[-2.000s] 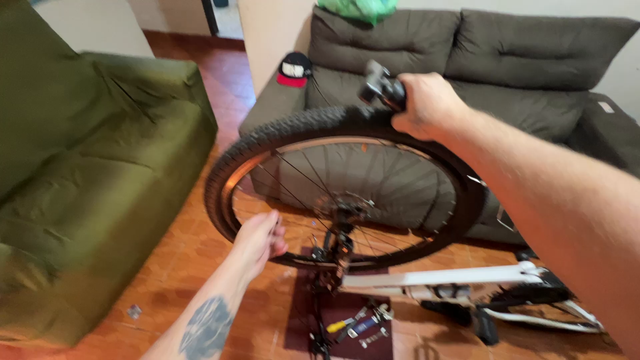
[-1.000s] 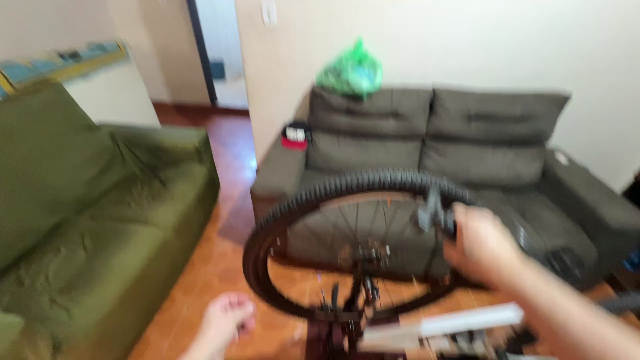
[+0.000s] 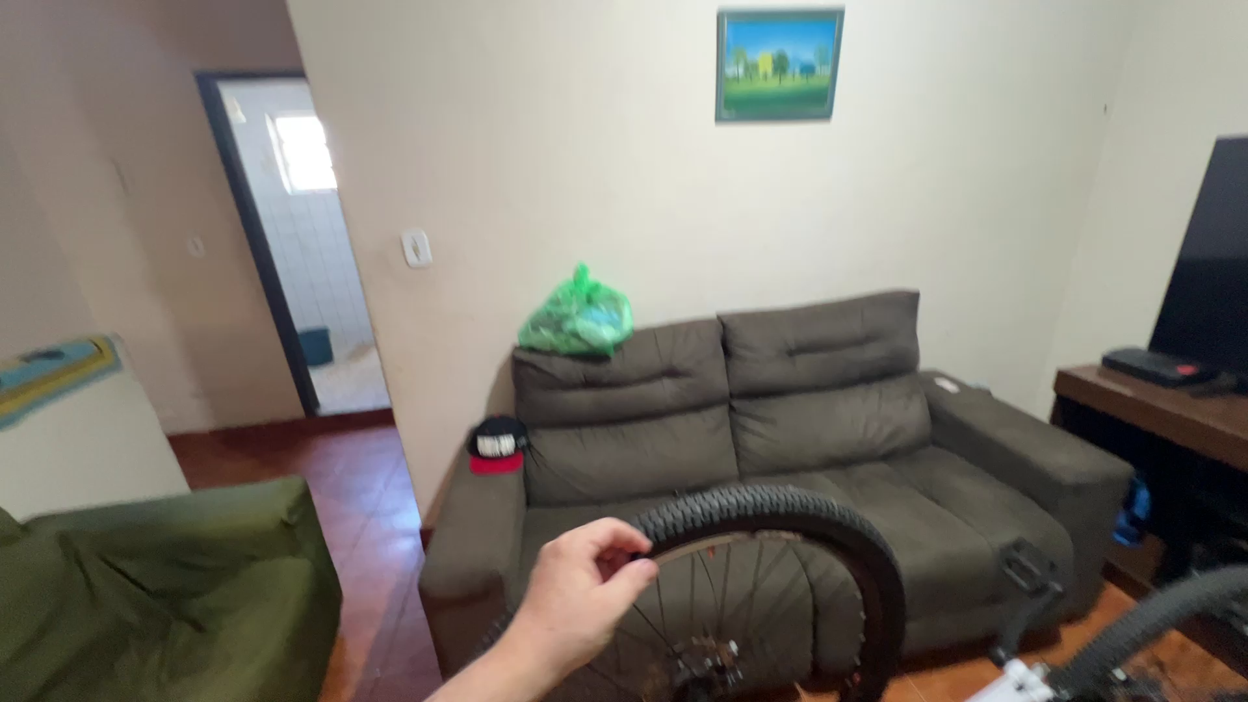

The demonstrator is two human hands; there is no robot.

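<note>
A bicycle wheel with a black knobby tyre (image 3: 770,505) stands at the bottom centre, its spokes and hub (image 3: 710,663) partly in view. My left hand (image 3: 590,585) is at the tyre's upper left, thumb and fingers curled close to the rubber; whether they grip it is unclear. At the lower right are a black pedal (image 3: 1029,565) on its crank, part of the white frame (image 3: 1014,684) and a second tyre (image 3: 1160,619). My right hand is out of view.
Behind the wheel stands a dark grey sofa (image 3: 624,458), with a green plastic bag (image 3: 580,317) on its back and a cap (image 3: 497,446) on its arm. A green-covered sofa (image 3: 195,565) is at left. A wooden TV stand (image 3: 1155,405) is at right.
My left hand has moved from beside the wheel to its tyre. My right hand, earlier at a black part by the tyre, has left the view. The view has tilted up.
</note>
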